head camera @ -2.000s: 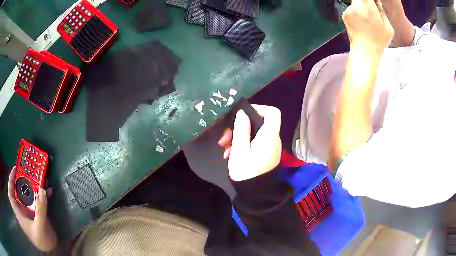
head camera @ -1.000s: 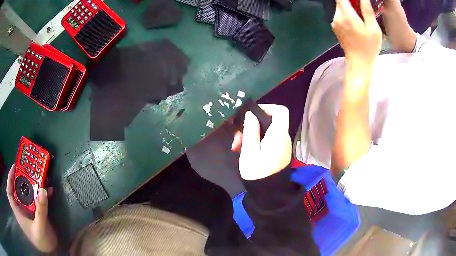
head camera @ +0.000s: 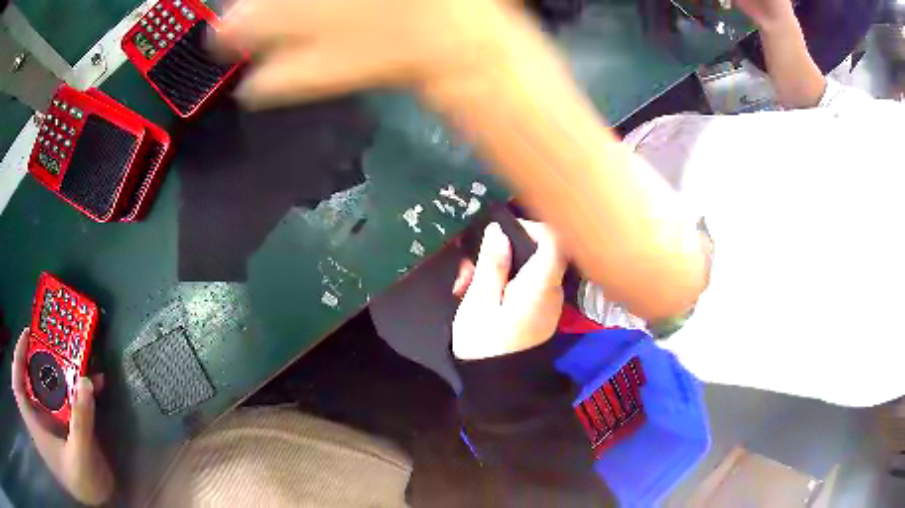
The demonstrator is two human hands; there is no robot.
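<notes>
My left hand (head camera: 71, 437) holds a red radio (head camera: 62, 347) upright at the bench's left edge. Its keypad and round black speaker show uncovered. My right hand (head camera: 511, 293), in a black sleeve, grips a dark flat piece (head camera: 516, 238) over the bench's front edge; the fingers hide part of it. A square mesh cover (head camera: 173, 370) lies on the bench right of the radio. Flat black sheets (head camera: 213, 233) lie further back.
Another person's bare arm (head camera: 556, 149) reaches across the bench, its blurred hand at a covered radio (head camera: 184, 60). More covered radios (head camera: 99, 154) stand at the back left. White scraps (head camera: 447, 203) lie near the edge. A blue crate (head camera: 665, 417) holds red radios.
The neighbour's arm has swung left across the bench to the back radio and now hides the mesh cover pile. My hands have barely moved.
</notes>
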